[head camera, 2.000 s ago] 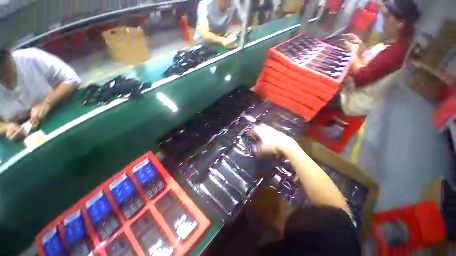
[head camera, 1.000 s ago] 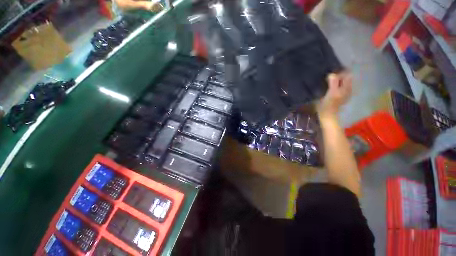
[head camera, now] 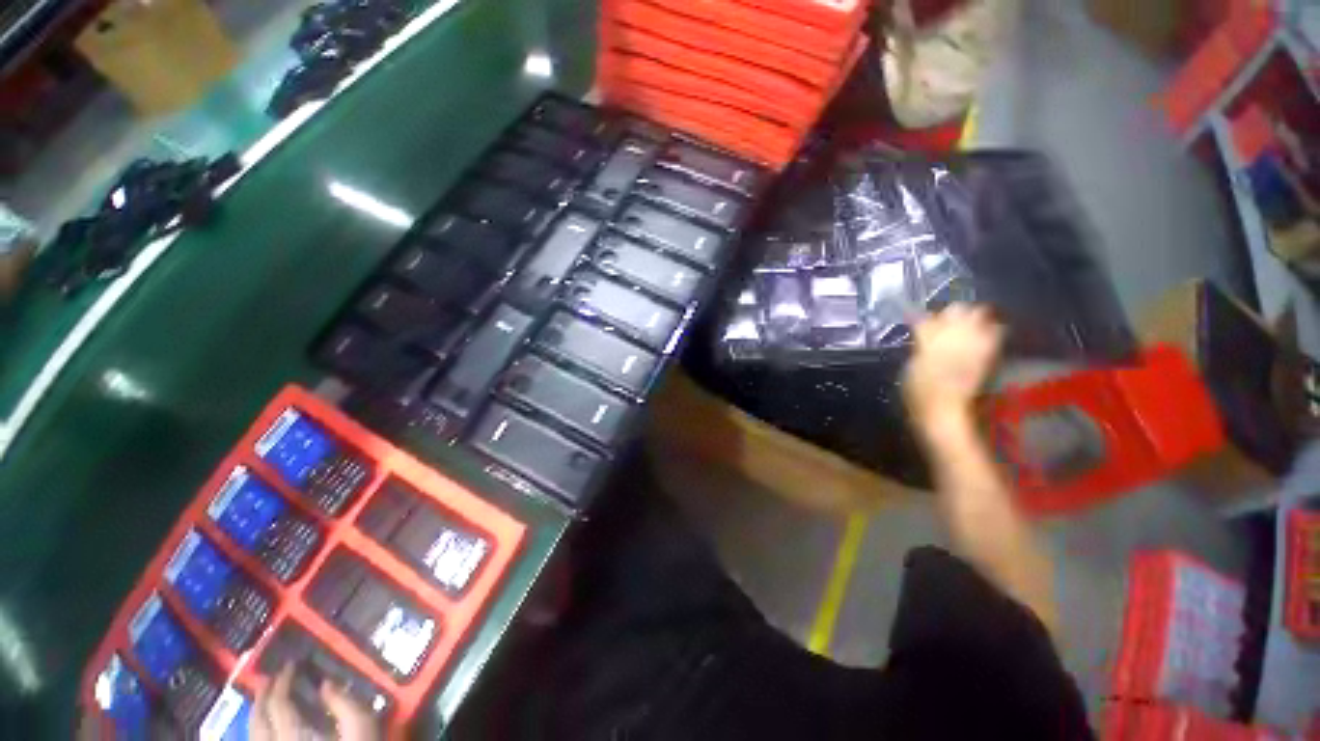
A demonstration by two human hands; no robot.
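Observation:
A red phone tray (head camera: 500, 539) lies at the lower left. One row shows keypad phones with blue screens (head camera: 297, 446); the other shows black backs with white labels (head camera: 403, 640). My left hand (head camera: 311, 709) is cut off by the bottom edge, its fingers on or over a black phone; its grip is unclear. A black cover tray with rows of back covers (head camera: 615, 307) lies right of the red tray. My right hand (head camera: 955, 359) is blurred at the near edge of a dark tray or sheet (head camera: 1035, 246), beside shiny wrapped black parts (head camera: 840, 297); its grip is unclear.
Stacked red trays (head camera: 731, 73) stand beyond the cover tray. A cardboard carton (head camera: 789, 446) is under the wrapped parts. A red stool (head camera: 1107, 434) and more red trays (head camera: 1180, 637) are at right. Black piles (head camera: 138, 210) lie across the green bench.
The large black tray that my right hand held up has dropped down and right, beside the carton, uncovering the stacked red trays. My left hand has come into view over the red tray.

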